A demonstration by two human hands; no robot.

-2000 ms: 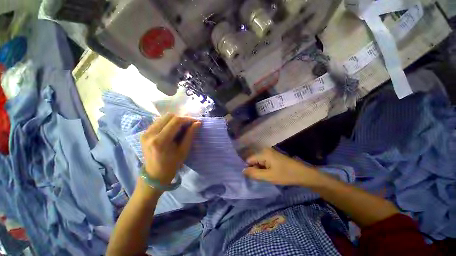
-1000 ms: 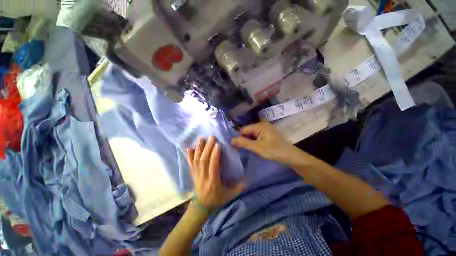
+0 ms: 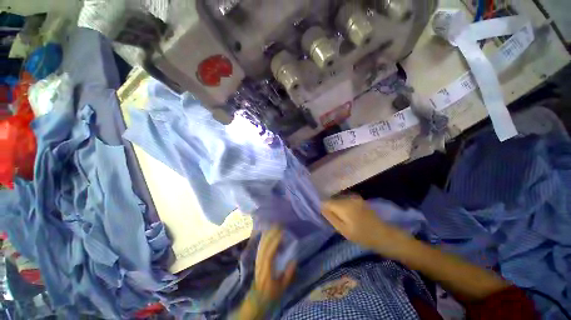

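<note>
A light blue striped cloth (image 3: 250,169) runs from the machine table, under the bright needle area (image 3: 252,128) of the overlock machine (image 3: 275,75), down to my lap. My left hand (image 3: 270,262) is blurred, low over the cloth at the table's front edge; whether it grips cloth is unclear. My right hand (image 3: 350,217) has its fingers curled on the cloth's right edge, in front of the machine; the fingertips are partly hidden.
Blue garments (image 3: 81,206) heap at the left, beside a red bag (image 3: 15,147). A printed label strip (image 3: 375,128) and plain white tape (image 3: 488,81) lie on the table (image 3: 181,212) at the right. Blue striped pieces (image 3: 501,181) lie at the right. A checked apron (image 3: 357,294) covers my lap.
My left hand has moved from the needle area down towards my lap. My right hand went up to the cloth edge, then back down and right. The cloth is bunched differently below the needle.
</note>
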